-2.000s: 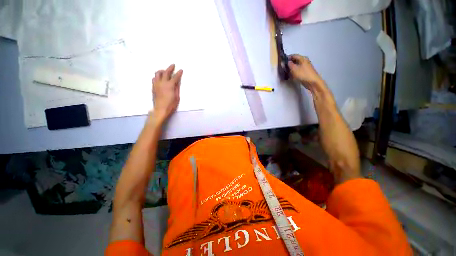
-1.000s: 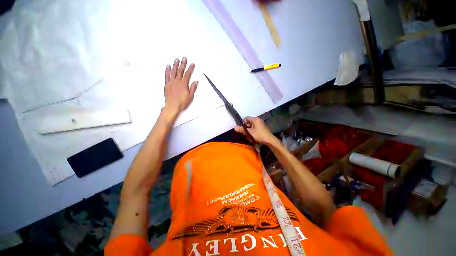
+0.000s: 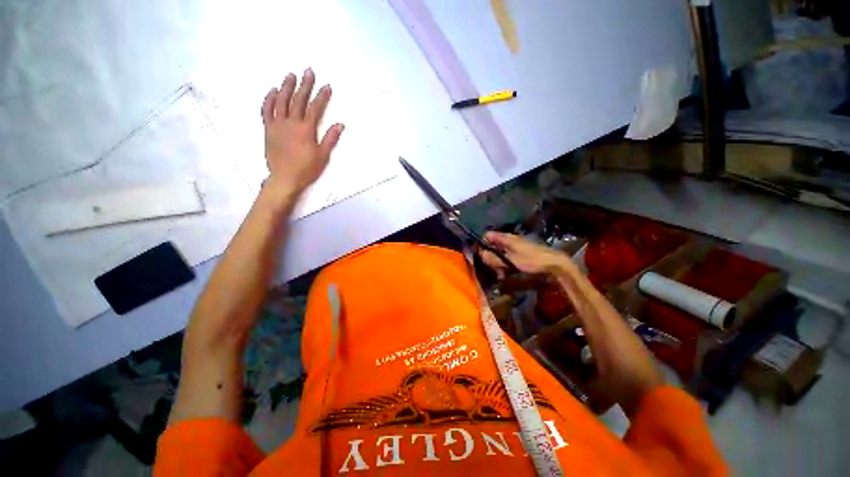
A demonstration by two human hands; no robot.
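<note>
My right hand [image 3: 508, 256] holds the tailor's shears [image 3: 451, 212] by the handles at the table's near edge. Their blades point up and left, near the edge of the white pattern paper [image 3: 359, 140]. My left hand [image 3: 300, 135] lies on the paper, fingers spread, holding nothing. Drawn lines show on the paper at the left. A small off-white pattern piece [image 3: 130, 207] with a hole lies on the paper, above the black phone [image 3: 144, 278].
A clear ruler [image 3: 447, 74] slants across the table with a yellow and black pen [image 3: 484, 99] over it. The French curve's tan tail [image 3: 505, 23] is at the top. A white scrap [image 3: 652, 102] hangs at the right edge. Boxes of red material [image 3: 727, 270] and a white roll [image 3: 687, 300] are below.
My right hand has taken the shears from the table's right side to the paper's near edge, then slightly right and down. My left hand has moved a little left over the paper.
</note>
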